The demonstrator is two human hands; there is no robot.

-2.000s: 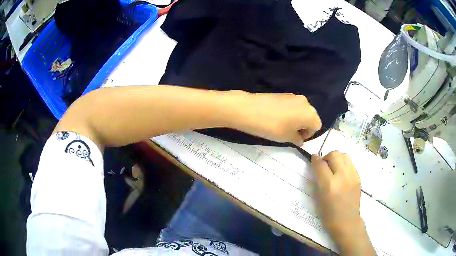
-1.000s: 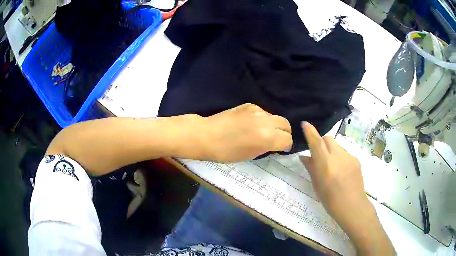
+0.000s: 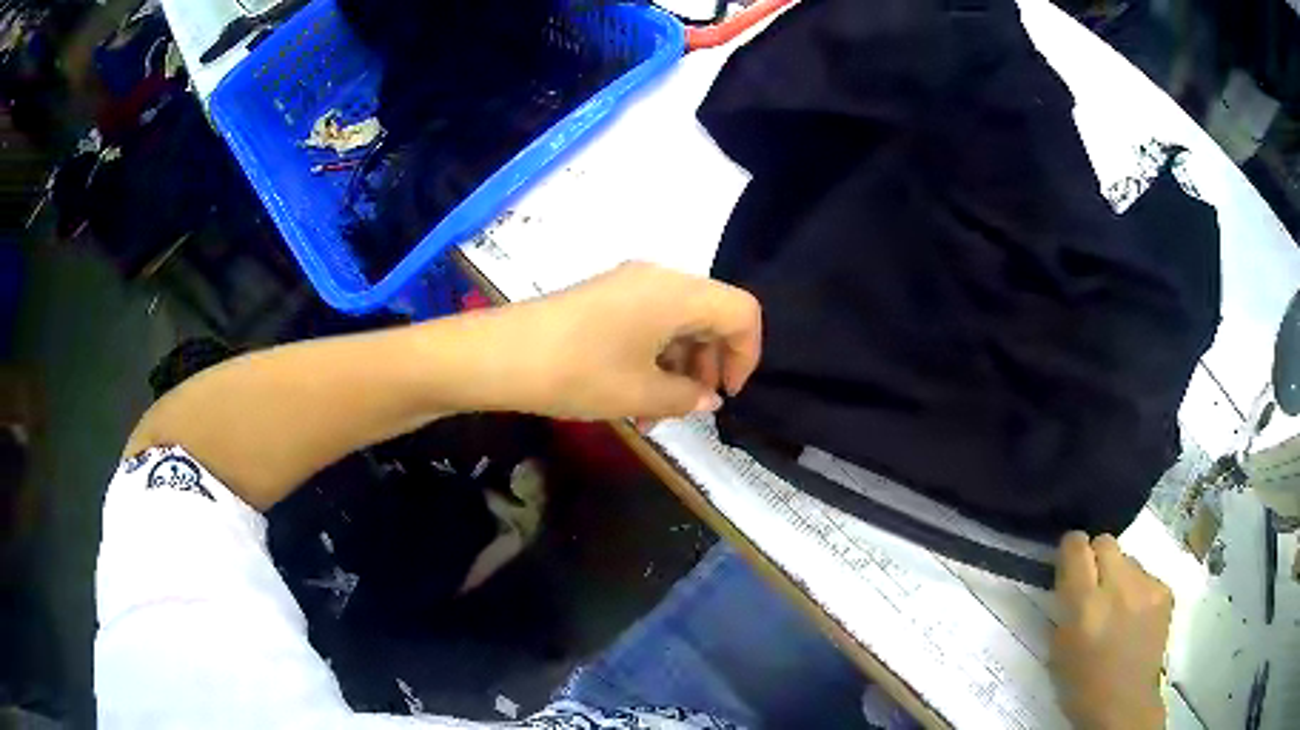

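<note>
A black garment piece [image 3: 955,271] lies spread on the white table. A narrow black strip [image 3: 898,519] runs along its near edge, with a pale gap between strip and cloth in places. My left hand [image 3: 663,350] pinches the left end of the strip and cloth edge at the table's front. My right hand [image 3: 1115,620] holds the strip and the cloth edge at the right end, fingertips on the black material. The sewing machine [image 3: 1276,492] is cut off at the right edge, and its needle area cannot be made out.
A blue plastic basket [image 3: 471,228] with black pieces and pale scraps stands at the left. Part of a red-orange basket [image 3: 734,24] shows behind it. A printed scale [image 3: 798,549] lies along the front table edge. Dark snips [image 3: 1256,699] lie at the lower right.
The view has swung left, so basket and cloth appear further right. My hands have moved apart, and the strip now shows stretched between them along the cloth's near edge.
</note>
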